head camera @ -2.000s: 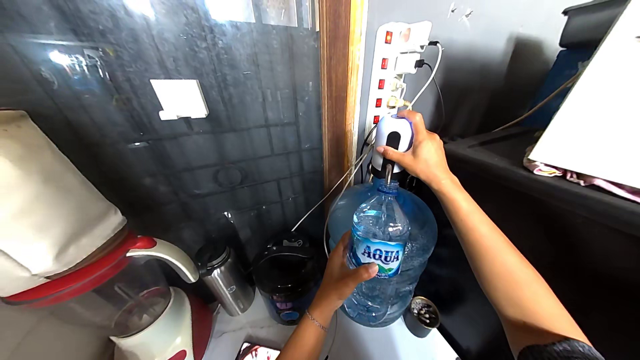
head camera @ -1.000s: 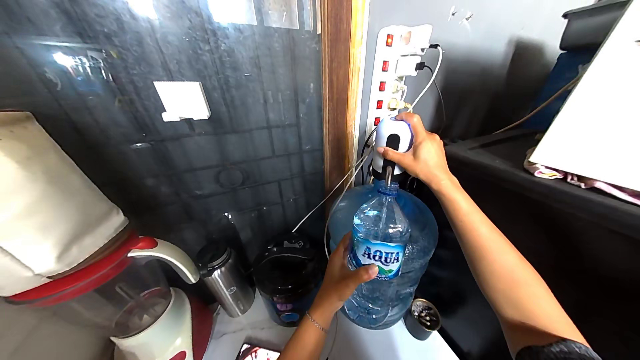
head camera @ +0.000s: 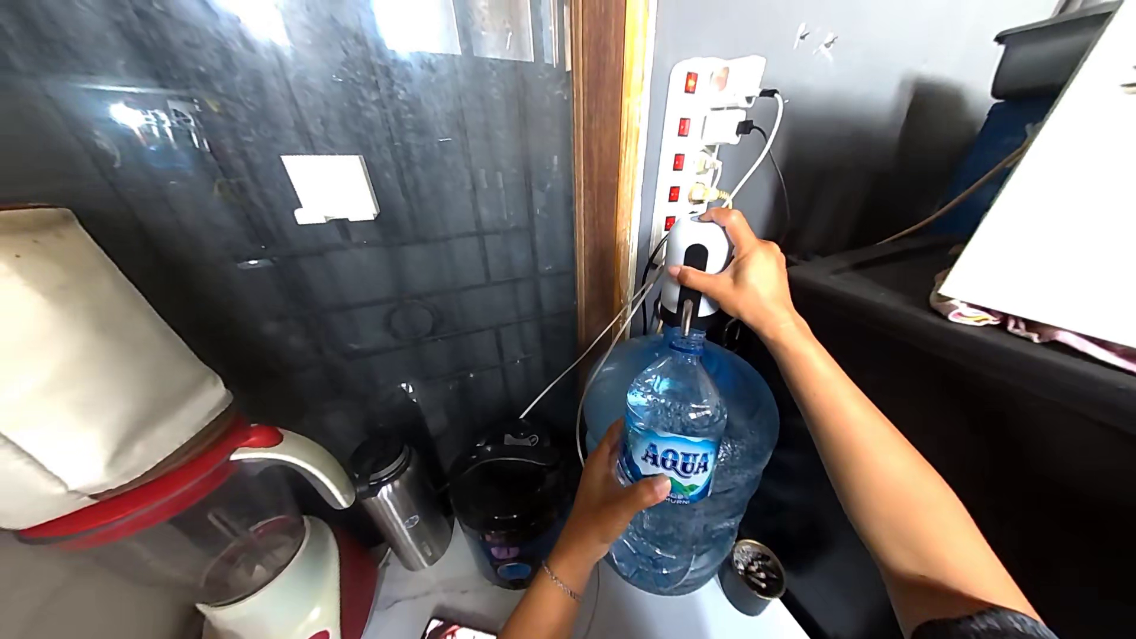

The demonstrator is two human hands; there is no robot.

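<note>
My left hand (head camera: 612, 497) is closed around a clear plastic Aqua water bottle (head camera: 676, 399), which stands upright with its open mouth under the metal spout (head camera: 687, 318) of a white and black electric water pump (head camera: 697, 257). The pump sits on top of a large blue water jug (head camera: 750, 390), directly behind the bottle. My right hand (head camera: 750, 275) grips the pump, thumb on its front and a finger on its top. The spout's tip is at the bottle's neck. Part of the label is hidden by my left thumb.
A power strip (head camera: 679, 142) with plugs and cables hangs on the wall. Left of the jug stand a black rice cooker (head camera: 506, 506), a steel flask (head camera: 408, 510) and a red and white blender (head camera: 311, 568). A tin of cigarette butts (head camera: 754, 572) is at the right, beside a black shelf (head camera: 1047, 364).
</note>
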